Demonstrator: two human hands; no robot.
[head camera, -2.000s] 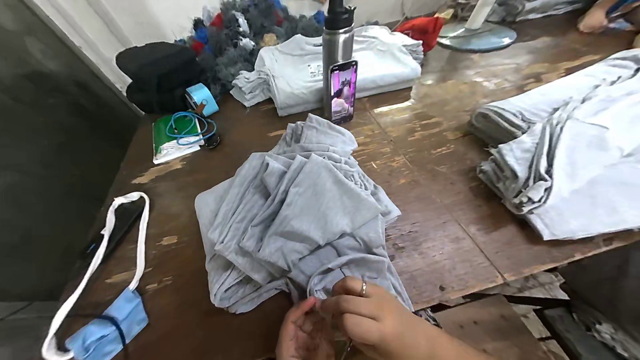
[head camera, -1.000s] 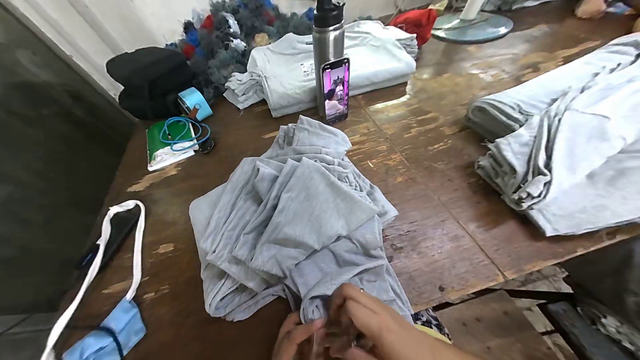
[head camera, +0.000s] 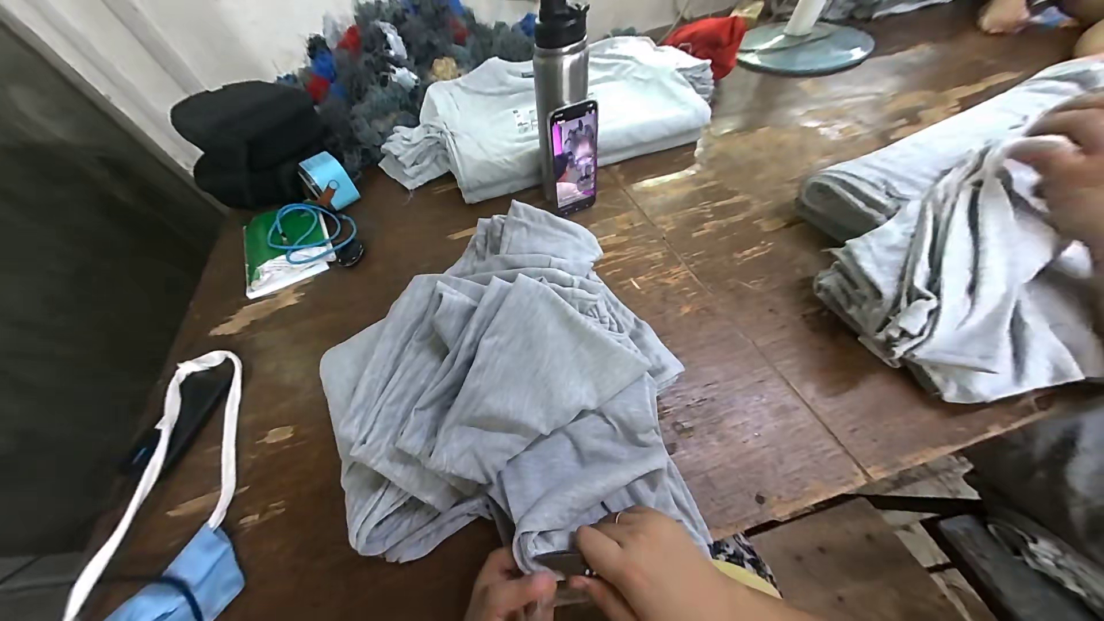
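A layered pile of grey knit fabric (head camera: 535, 379) lies on the wooden table, its near end hanging toward me at the bottom. My left hand (head camera: 513, 591) pinches the fabric's near edge. Close to its right, my right hand (head camera: 642, 561) wears a ring and is bent at the same edge; a small dark object shows under its fingers, too hidden to name. Whether my right fingers grip that object or the cloth cannot be told.
A phone (head camera: 575, 159) leans on a steel bottle (head camera: 561, 73) before folded light shirts (head camera: 638, 95). A co-worker's hand (head camera: 1074, 164) touches stacked grey fabric (head camera: 975, 285) at right. A blue face mask (head camera: 203, 573) lies left, below a green packet (head camera: 285, 250).
A co-worker's hand has come into view over the fabric stack on the right. My hands remain at the near edge of the grey pile, with the fingers shifted a little.
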